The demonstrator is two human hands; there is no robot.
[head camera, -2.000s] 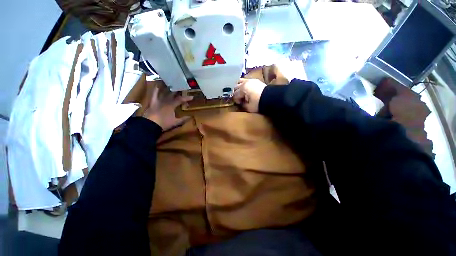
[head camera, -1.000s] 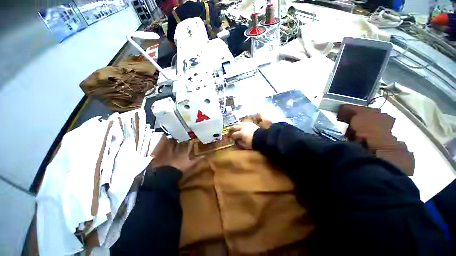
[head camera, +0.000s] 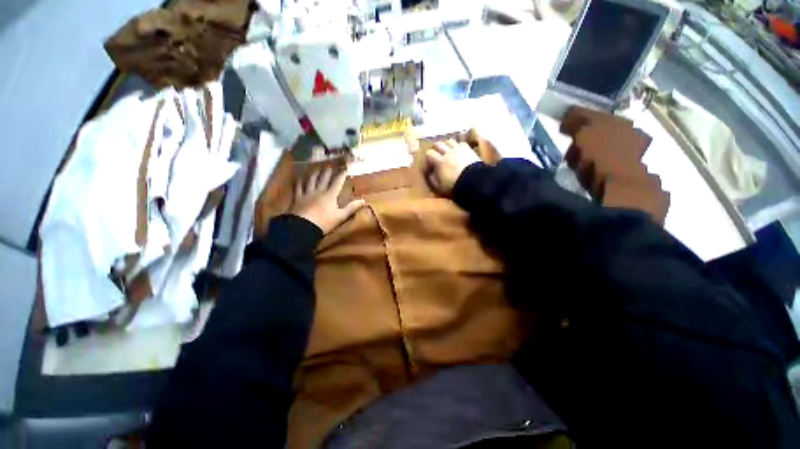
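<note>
A tan-brown garment panel [head camera: 447, 281] with a centre seam runs from under the sewing machine head [head camera: 325, 92] down over the lap. A darker brown rectangular patch [head camera: 382, 181] lies flat on it, just in front of the yellow clamp [head camera: 386, 133]. My left hand [head camera: 326, 200] lies on the cloth left of the patch, palm down with fingers spread. My right hand [head camera: 450, 167] rests on the cloth right of the patch, fingers bent; whether it holds anything is hidden.
White cloth pieces with brown strips [head camera: 110, 206] are piled at the left. A crumpled brown bundle [head camera: 184, 39] lies behind them. A fanned stack of reddish-brown pieces [head camera: 618, 162] lies at the right, below the dark-screened control panel [head camera: 610, 48]. Grey cloth [head camera: 447, 408] covers the lap.
The yellow clamp frame, earlier over the cloth between my hands, now shows farther back, leaving the patch uncovered. My hands stay on either side. The camera view has tilted up and then partly down.
</note>
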